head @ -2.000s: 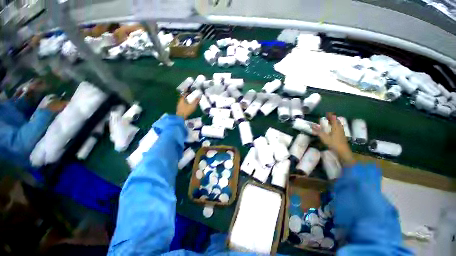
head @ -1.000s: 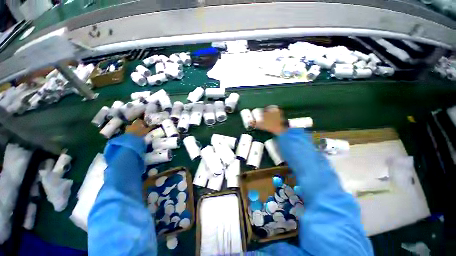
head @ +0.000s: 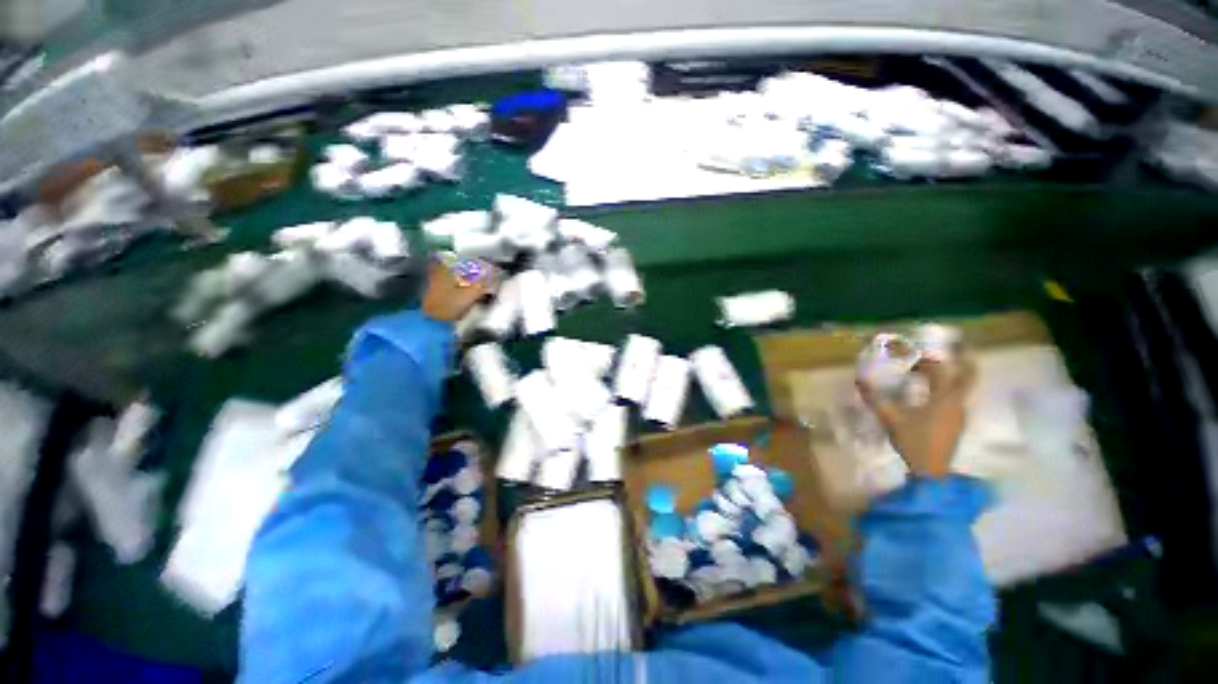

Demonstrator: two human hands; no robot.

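Observation:
White cylindrical units [head: 545, 408] lie loose in groups on the dark-green bench. My left hand [head: 461, 290] is at the middle group, fingers among the units; blur hides whether it grips one. My right hand [head: 924, 408] is raised over the cardboard sheet [head: 815, 361] at the right, its fingers around white cylindrical units [head: 898, 358], which are blurred. In front of me are a left box of blue and white discs [head: 464, 515], partly behind my left sleeve, a bag box [head: 574, 575] with a flat white stack, and a right disc box [head: 735, 535].
A single unit [head: 756, 309] lies apart, right of centre. A white sheet [head: 621, 154] and piled bagged pieces [head: 882, 127] lie at the back. A small brown box [head: 254, 181] stands at the back left. Flat white bags [head: 227, 494] lie at the left, and a pale shelf [head: 668, 30] runs above.
My right hand has moved from the bench units to the right, over the cardboard sheet, with units in it. My left hand has moved right and farther away. The view has shifted slightly.

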